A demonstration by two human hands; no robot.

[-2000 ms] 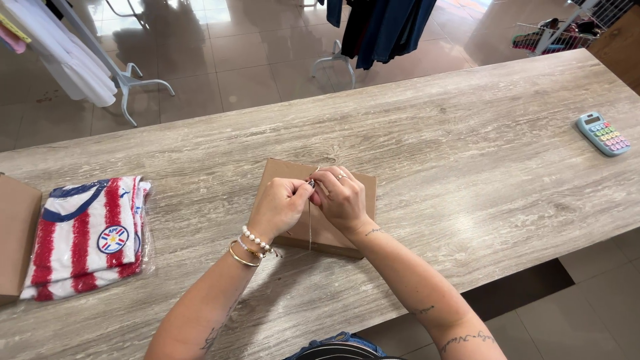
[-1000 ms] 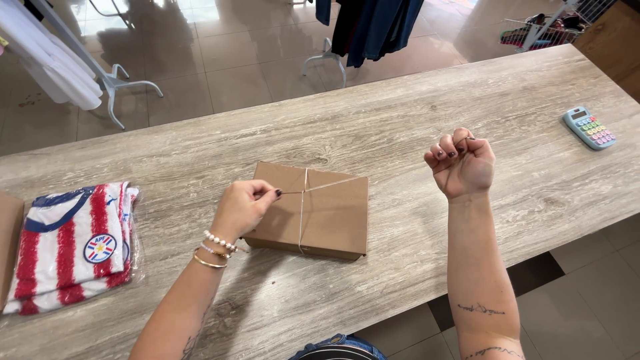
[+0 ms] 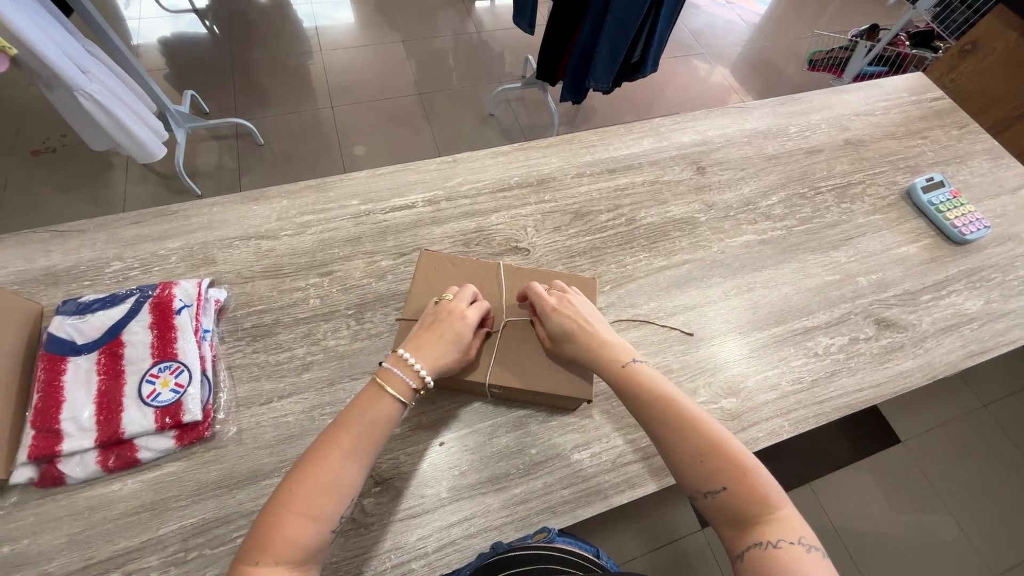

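Note:
A closed brown cardboard box (image 3: pixel 528 364) lies on the wood-patterned table. Thin twine (image 3: pixel 498 352) runs over its lid from back to front, crossing near the middle with strands that lead to both hands. My left hand (image 3: pixel 452 328) is over the left part of the lid, fingers curled on the twine beside the crossing. On the other side of the crossing, my right hand (image 3: pixel 568 320) pinches the twine over the lid. A loose twine end (image 3: pixel 652 322) trails past the box's right side onto the table. The fingertips are partly hidden.
Folded red-and-white striped shirts (image 3: pixel 120 376) in clear plastic lie at the left, beside another cardboard box (image 3: pixel 18 368). A light blue calculator (image 3: pixel 950 208) lies at the far right of the table (image 3: pixel 760 200). Clothes racks with hanging garments (image 3: pixel 600 48) stand beyond it.
My right hand, which was raised to the right of the box with the twine stretched out, has come back over the lid. My left hand has stayed by the crossing.

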